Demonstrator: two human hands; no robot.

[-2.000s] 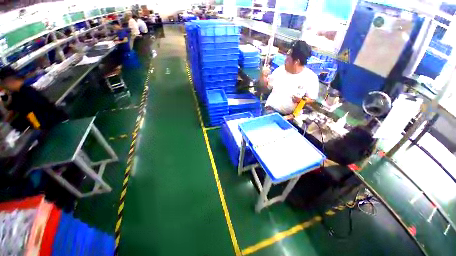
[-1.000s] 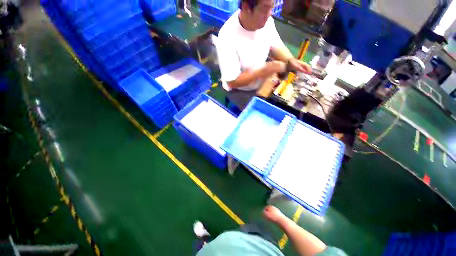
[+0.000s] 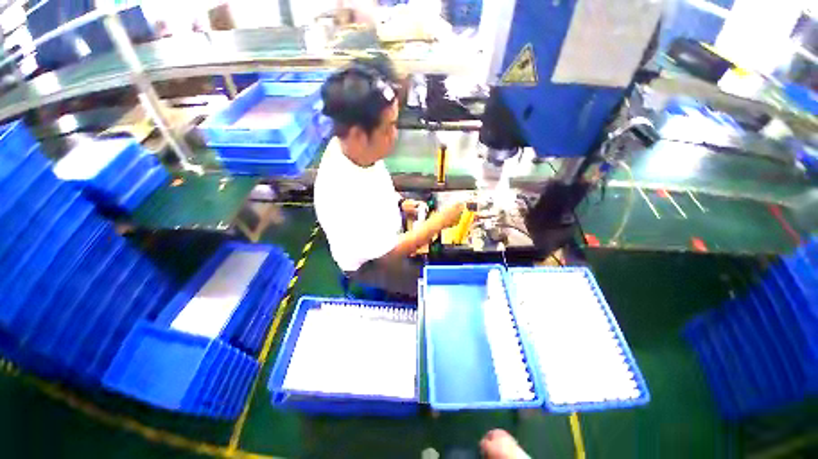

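My right hand (image 3: 504, 445) shows only in part at the bottom edge, just below the trays and touching none of them; its fingers are too cut off to read. My left hand is out of the picture. In front of me a blue tray (image 3: 459, 341) is mostly bare, with tight rows of white housings (image 3: 508, 345) along its right side. A second blue tray to its right is full of white housings (image 3: 574, 336). A blue crate (image 3: 348, 405) to the left holds many white pieces (image 3: 359, 354).
A worker in a white shirt (image 3: 359, 206) sits beyond the trays, hands at the fixture under a blue-and-white welder (image 3: 561, 81). Tall blue crate stacks (image 3: 63, 260) stand left; more blue crates (image 3: 762, 341) stand right. A green conveyor (image 3: 682, 215) runs behind.
The view has moved closer and turned to face the trays and welder. My right hand and forearm, seen more fully earlier, now show only at the bottom edge.
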